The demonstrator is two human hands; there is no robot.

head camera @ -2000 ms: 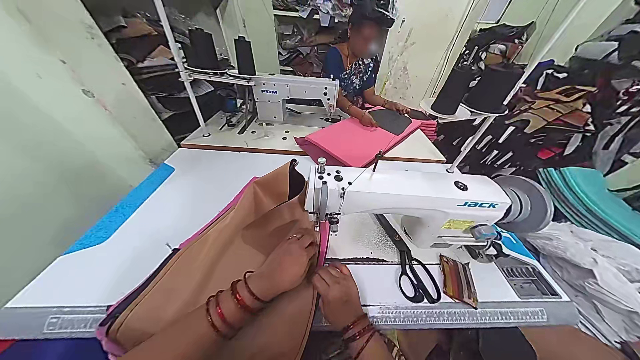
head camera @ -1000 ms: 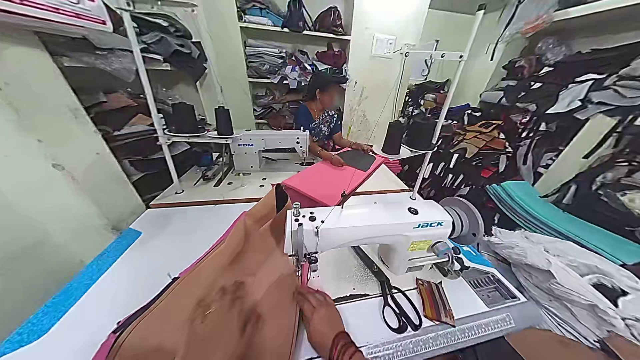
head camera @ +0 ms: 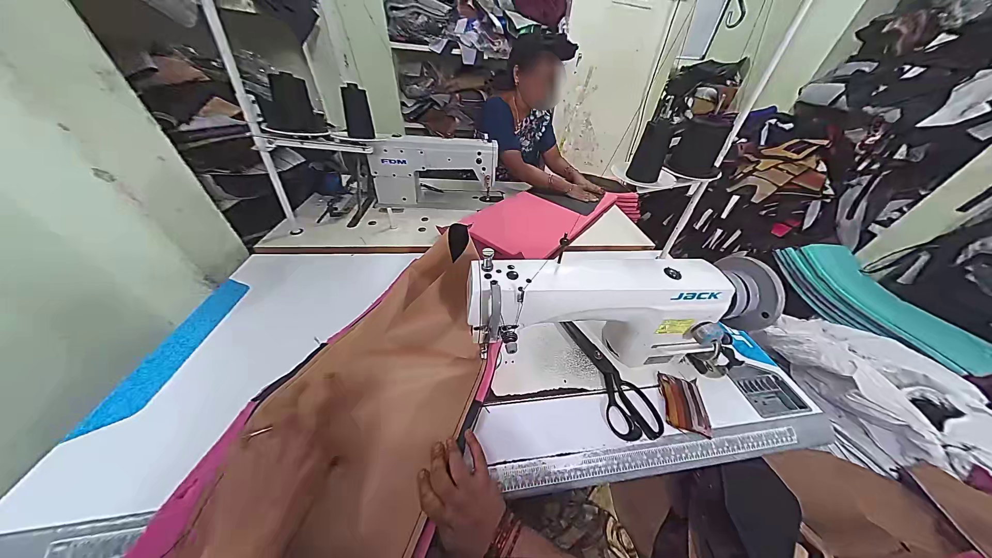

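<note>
A large tan panel with pink and black edges [head camera: 372,372] lies over the left part of the sewing table, its right edge under the needle area of a white Jack sewing machine [head camera: 604,291]. My left hand [head camera: 279,457], blurred, rests on top of the panel at the lower left, fingers spread. With fingers and thumb, my right hand [head camera: 465,488] pinches the panel's right edge near the table's front. Black-handled scissors [head camera: 620,395] lie right of the needle, beside a small bundle of coloured strips [head camera: 684,403].
A measuring scale [head camera: 651,457] runs along the table's front edge. Behind, a co-worker [head camera: 535,116] has both hands on dark and pink sheets [head camera: 519,221] by a second sewing machine [head camera: 434,167]. White plastic [head camera: 891,395] and teal sheets [head camera: 891,302] lie at right.
My right hand has moved from beside the needle toward the table's front, along the panel's edge. My left hand has also moved away from the needle. The view has shifted.
</note>
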